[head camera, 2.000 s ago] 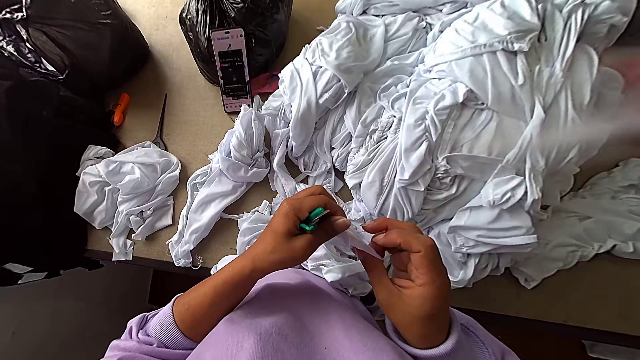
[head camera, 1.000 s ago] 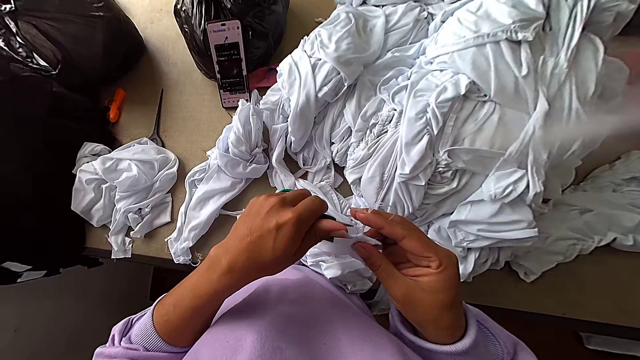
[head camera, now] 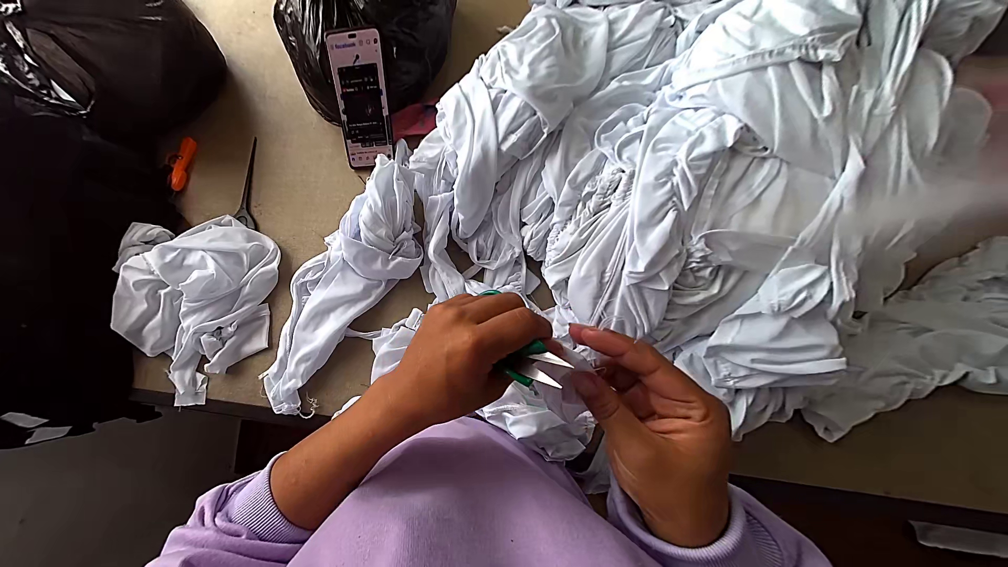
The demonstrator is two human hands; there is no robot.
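Green-handled thread snips [head camera: 545,370] sit in my left hand [head camera: 472,354], their two short blades parted and pointing right. My right hand [head camera: 657,421] pinches a bit of thin white fabric [head camera: 579,361] between thumb and fingers, close by the blade tips. More white cloth [head camera: 543,417] hangs below both hands at the table's front edge. A large heap of white garments [head camera: 646,197] lies just beyond the hands.
Left of the heap lie a twisted white garment [head camera: 346,268] and a crumpled white cloth [head camera: 209,276]. Dark scissors [head camera: 247,189], an orange tool [head camera: 181,164], a phone [head camera: 361,98] leaning on a black plastic bag [head camera: 417,47], and another black bag [head camera: 150,63] are behind. A blurred shape moves at far right.
My left hand has turned, and the snips' blades now show parted beside the fabric; one second ago the hand mostly covered them. My right hand still pinches cloth.
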